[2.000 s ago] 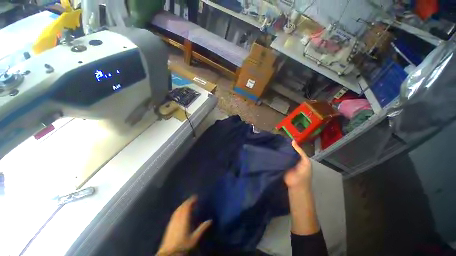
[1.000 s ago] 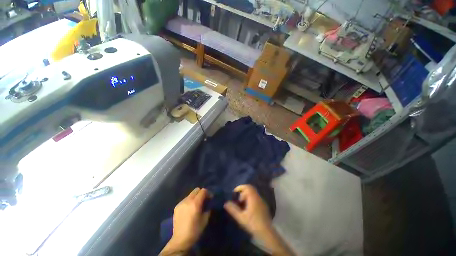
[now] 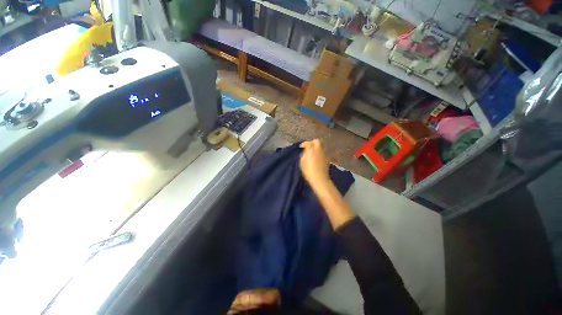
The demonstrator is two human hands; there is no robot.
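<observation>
A dark navy cloth (image 3: 277, 215) lies over the pale side table (image 3: 394, 240) and against the front edge of the white machine table. My right hand (image 3: 313, 161) is stretched forward and pinches the cloth at its far edge. My left hand (image 3: 256, 301) is at the bottom edge of the picture, partly cut off, on the near part of the cloth. Its fingers are hidden, so its hold cannot be told.
A white sewing machine (image 3: 123, 104) with a lit display stands at the left. Metal snips (image 3: 111, 240) lie on its table. A small dark box (image 3: 238, 122) with a cable sits beside a tan roll (image 3: 217, 136). A red stool (image 3: 389, 149) and a carton (image 3: 326, 89) stand beyond.
My right hand has moved from beside my left hand to the cloth's far edge, drawing the cloth out lengthwise. My left hand has moved down toward the picture's bottom edge.
</observation>
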